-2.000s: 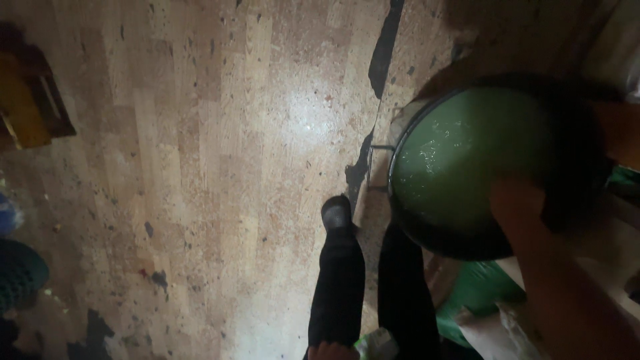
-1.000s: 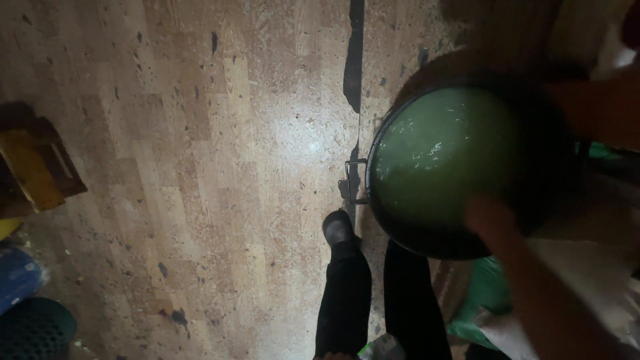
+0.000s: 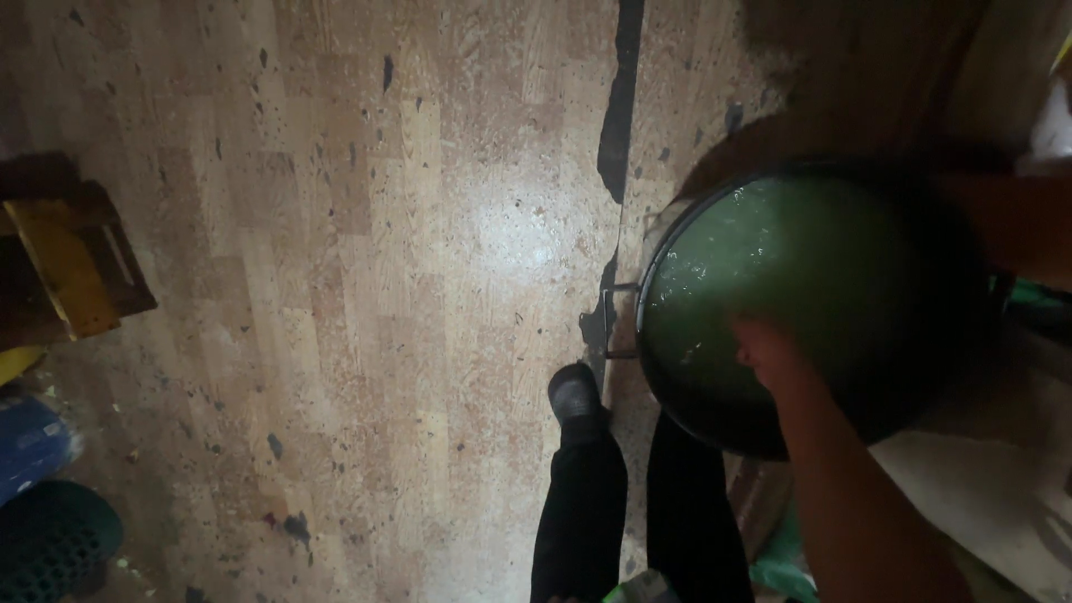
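Observation:
My right hand (image 3: 760,350) reaches from the lower right over a large round dark pot (image 3: 643,335) of greenish, cloudy liquid (image 3: 712,260). Its fingers look curled and blurred at or just above the liquid; whether they hold anything is unclear. The pot has a thin metal loop handle (image 3: 606,322) on its left side, and its right part lies in deep shadow. Of my left hand (image 3: 563,600), only a sliver seems to show at the bottom edge, beside a green and white item (image 3: 641,588); its grip is hidden.
Another arm (image 3: 1017,226), apparently a second person's, comes in at the pot's right. My shoe (image 3: 574,390) stands on the worn wood-look floor (image 3: 377,293) left of the pot. Along the left edge are a yellow-and-brown crate (image 3: 71,268), a blue container (image 3: 32,444) and a dark green perforated basket (image 3: 59,532).
My right hand has shifted left over the liquid within the pot. The view has moved slightly.

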